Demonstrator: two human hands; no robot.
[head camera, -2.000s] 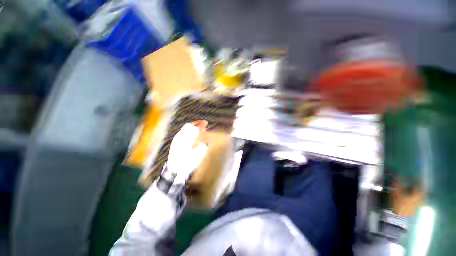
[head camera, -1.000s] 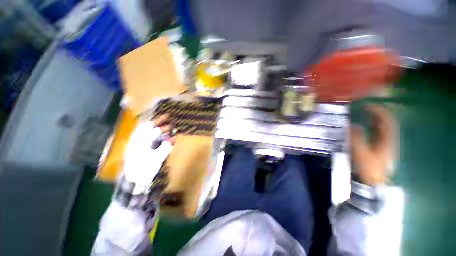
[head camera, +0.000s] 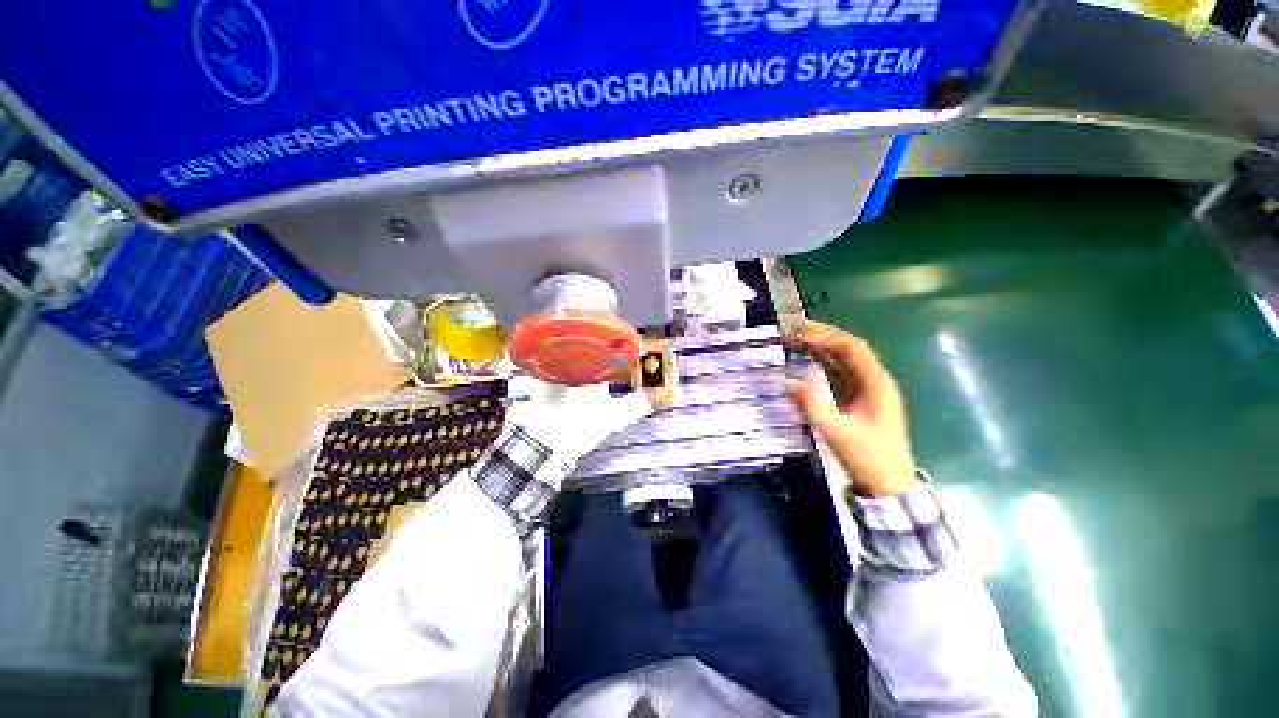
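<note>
My left hand (head camera: 575, 418), in a white glove, holds a small dark and gold part (head camera: 654, 369) at its bare fingertips, just right of the red emergency stop button (head camera: 575, 348). The button hides some of the hand. My right hand (head camera: 858, 415) is bare, with thumb and fingers apart, at the right edge of the slotted worktable (head camera: 701, 435). I see nothing in it. Rows of small dark and gold parts (head camera: 386, 470) lie in the tray at left.
The blue machine panel (head camera: 561, 70) spans the top. A tan cardboard flap (head camera: 302, 368) and a yellow round can (head camera: 467, 334) are behind the tray. Blue crates (head camera: 154, 316) stand at upper left. A green surface (head camera: 1108, 351) is at right. A round knob (head camera: 659, 505) sits above my knees.
The view has shifted, bringing the blue panel in. My left hand has moved from the parts tray to the worktable with a part. My right hand has moved in from the right to the table's edge.
</note>
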